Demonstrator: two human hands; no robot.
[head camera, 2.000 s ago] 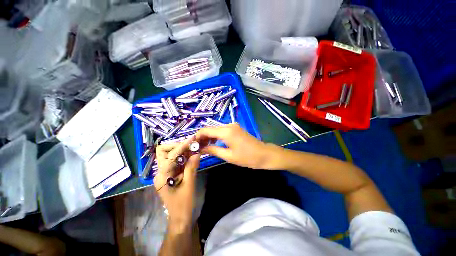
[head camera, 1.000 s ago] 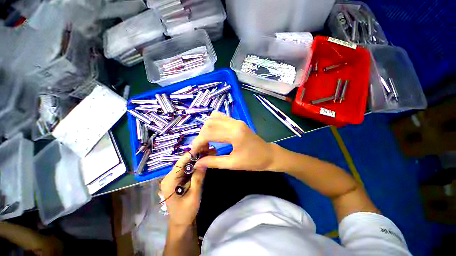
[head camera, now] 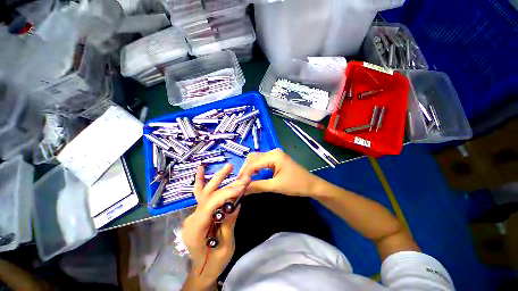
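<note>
My left hand [head camera: 211, 227] is in front of the blue tray's near edge and holds several metal cylinders [head camera: 219, 215]. Their dark round ends with pale centres face up, and a thin red wire trails down over the palm. Some left fingers are spread over the tray. My right hand [head camera: 279, 175] meets the left fingertips, its thumb and index finger closed at the cylinders; what exactly they pinch is hidden. The blue tray [head camera: 270, 126] holds a large pile of silver cylinders.
A red bin [head camera: 399, 113] with few cylinders, a clear box of white parts [head camera: 299, 94], tweezers [head camera: 311, 143] and a clear box of cylinders [head camera: 205, 85] surround the tray. A scale [head camera: 113, 196] with paper [head camera: 101, 145] lies left. A person's arm shows at bottom left.
The view has shifted slightly. My left fingers have opened outward over the tray, and the cylinder ends now sit close together. My right hand has moved to the left fingertips.
</note>
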